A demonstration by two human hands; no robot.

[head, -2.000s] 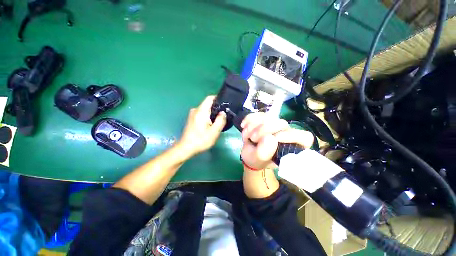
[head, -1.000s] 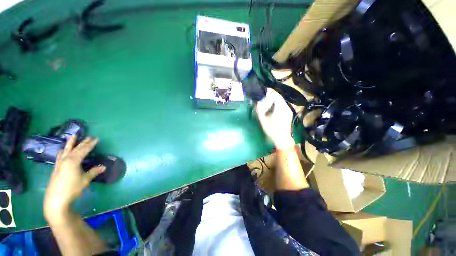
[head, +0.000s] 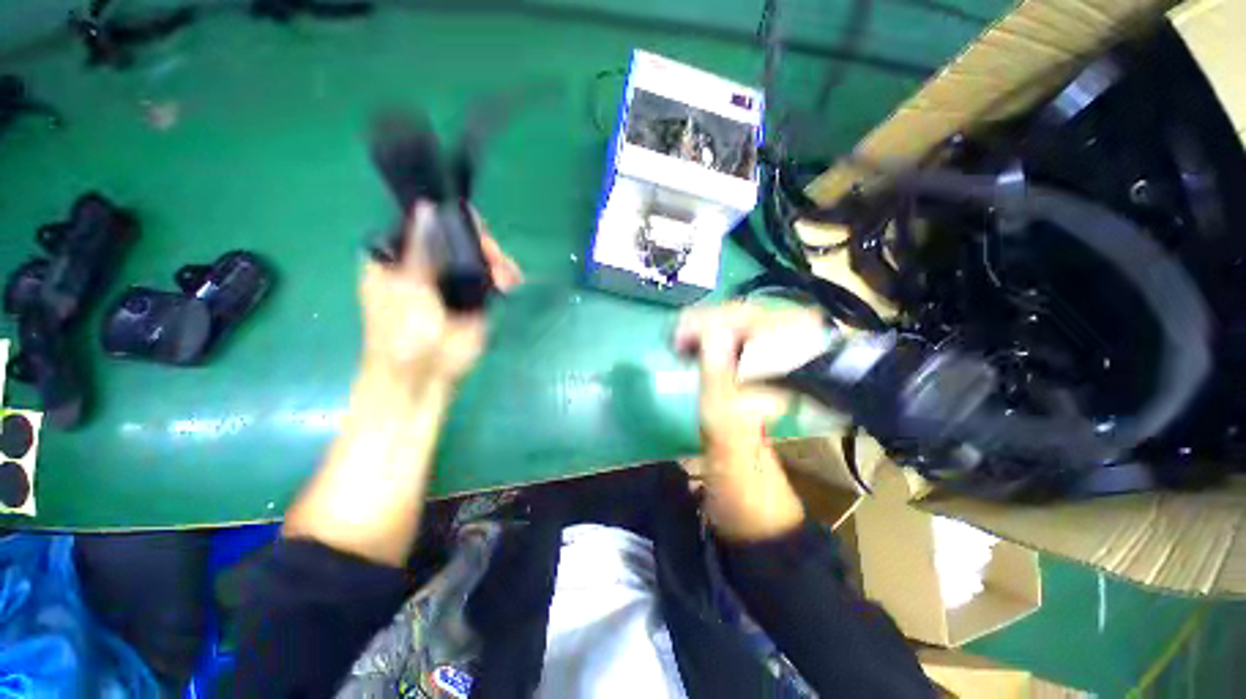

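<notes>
My left hand point(head: 414, 303) is raised over the bench, closed around a black part point(head: 440, 243). The part is motion-blurred, with two arm-like ends pointing up and away from me. My right hand point(head: 731, 358) is to the right, in front of the screw feeder, gripping the electric screwdriver point(head: 916, 392), whose thick black body with a white wrap points right over the carton and is blurred. The driver's tip cannot be made out. The blue-and-white screw feeder point(head: 679, 178) stands on the green bench between and beyond my hands.
Black housings point(head: 187, 309) lie at left, with more black units point(head: 66, 307) beyond them. A pad sheet point(head: 17, 437) with black discs is at the left edge. A large carton point(head: 957, 103) of black parts is at right, a small carton point(head: 909, 608) below. Blue fabric point(head: 71, 621) shows lower left.
My left hand has moved from the housings at left to mid-bench and lifted a black part. My right hand now holds the driver instead of a small dark item. The view has shifted.
</notes>
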